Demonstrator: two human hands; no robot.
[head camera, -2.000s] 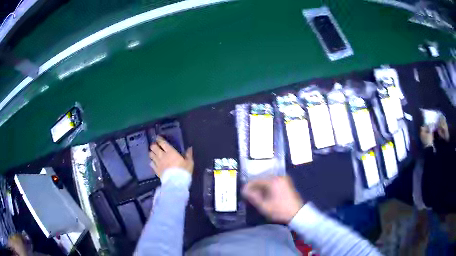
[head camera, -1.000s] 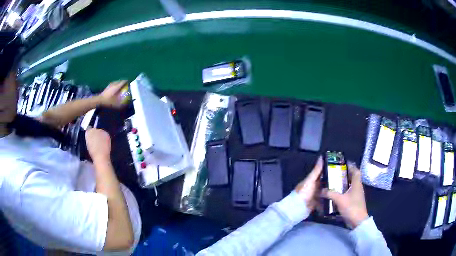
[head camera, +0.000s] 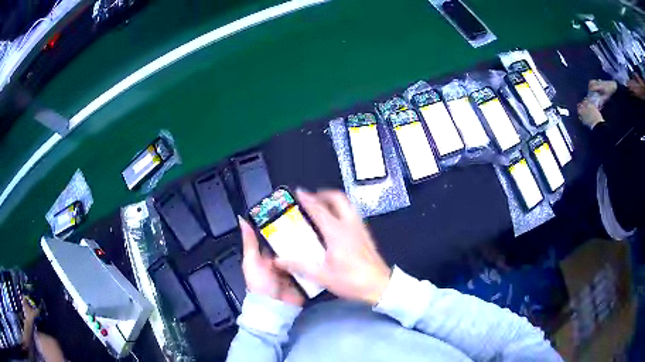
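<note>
An open unit (head camera: 293, 244) with a large white face, a yellow band and a green circuit board at its upper end is held between both hands near my body. My left hand (head camera: 265, 272) grips its left and lower side. My right hand (head camera: 346, 247) holds its right side, with fingers over its edge and face. Several dark back covers (head camera: 214, 203) lie in two rows to the left. More open units (head camera: 366, 152) lie on bubble bags (head camera: 389, 200) to the right.
A white slanted machine (head camera: 95, 293) and a long plastic-covered strip (head camera: 145, 244) are at the left. Two units in bags and a black unit (head camera: 465, 21) lie on the green belt (head camera: 233, 85). Another person's hands (head camera: 595, 102) show at the right. A carton (head camera: 601, 297) is at the lower right.
The view has swung back to the right. Both hands still hold the open unit, now tilted. A second bagged unit shows on the belt near the machine.
</note>
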